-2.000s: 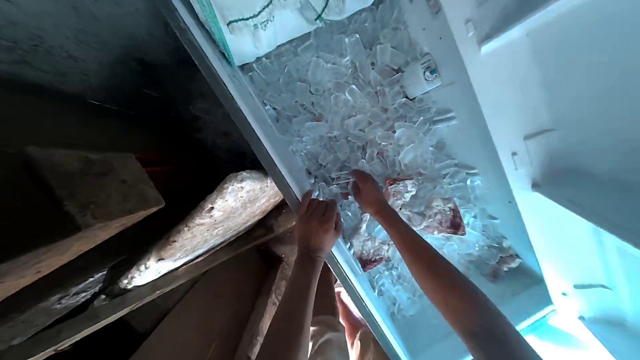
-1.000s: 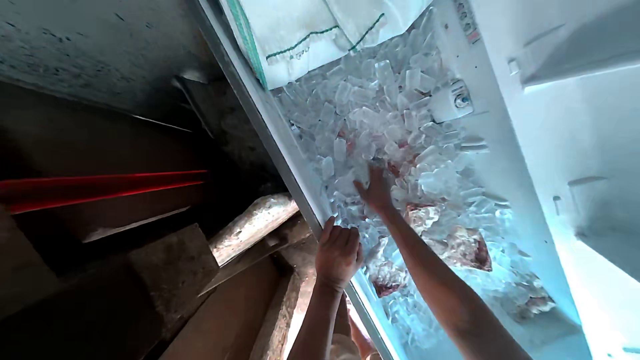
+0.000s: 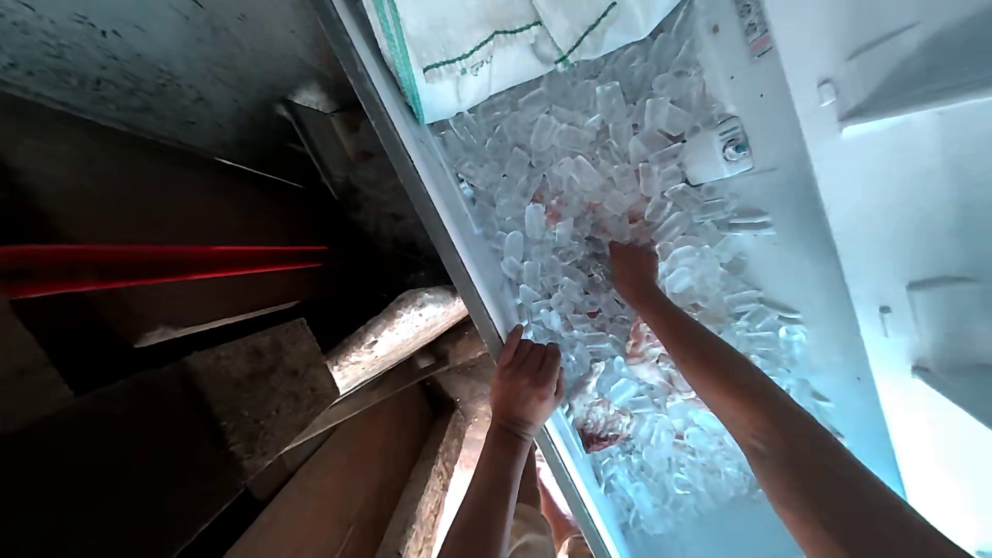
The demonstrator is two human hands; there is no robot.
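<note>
My left hand (image 3: 527, 380) rests curled over the near rim of a chest freezer (image 3: 473, 287). My right hand (image 3: 634, 267) reaches down into the ice pieces (image 3: 573, 178) that fill the freezer; its fingertips are hidden among them, so whether it grips anything does not show. Reddish lumps, which look like bagged meat (image 3: 604, 425), lie partly buried in the ice below and beside my right forearm. More reddish pieces show through the ice just above my right hand.
A white woven sack (image 3: 496, 54) with green stitching lies over the ice at the freezer's top end. A white fitting with a knob (image 3: 717, 151) is on the far inner wall. The raised lid (image 3: 914, 194) stands at the right. Wooden beams (image 3: 263, 380) lie left of the freezer.
My right hand has moved from close beside my left hand, farther into the freezer, and its fingers have gone down into the ice. My left hand stays on the rim.
</note>
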